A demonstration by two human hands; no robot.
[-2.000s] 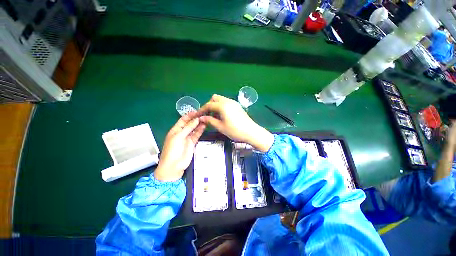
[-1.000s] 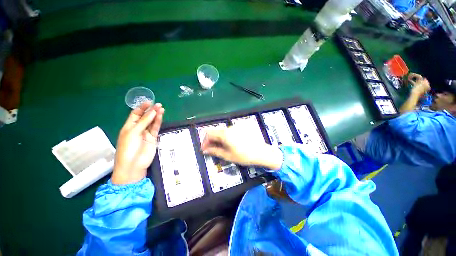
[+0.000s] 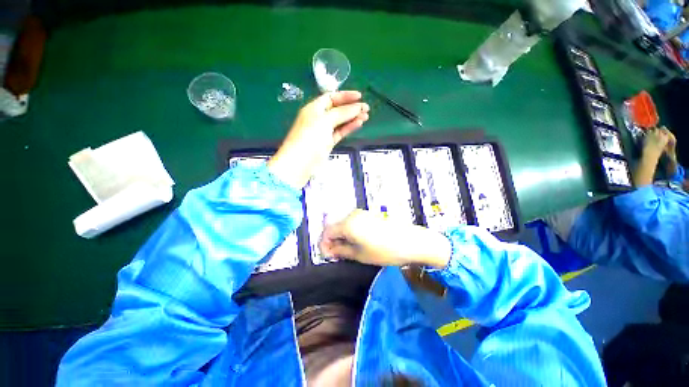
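A black five-slot foam tray (image 3: 302,264) holds bright white phone units, one per slot. My right hand (image 3: 381,238) is over the lower end of the second unit from left (image 3: 329,198), its blurred fingertips drawn together at the unit's surface. My left hand (image 3: 321,132) is raised over the tray's far edge, near the right cup, fingers partly curled. Whether either hand holds a tiny part cannot be told. My left sleeve covers much of the leftmost unit (image 3: 283,257). Two clear cups, left (image 3: 212,97) and right (image 3: 331,72), hold whitish bits.
A small clear-white pile (image 3: 290,92) lies between the cups. Dark tweezers (image 3: 397,106) lie beyond the tray. White folded paper (image 3: 125,185) lies at left. A plastic-wrapped post (image 3: 502,49) stands beyond. At right are another tray (image 3: 602,113), an orange-red container (image 3: 642,110) and another worker's arm.
My left hand has moved right, from near the left cup to near the right cup. My right hand went from both hands touching to the second unit, then to its lower end. The view has shifted.
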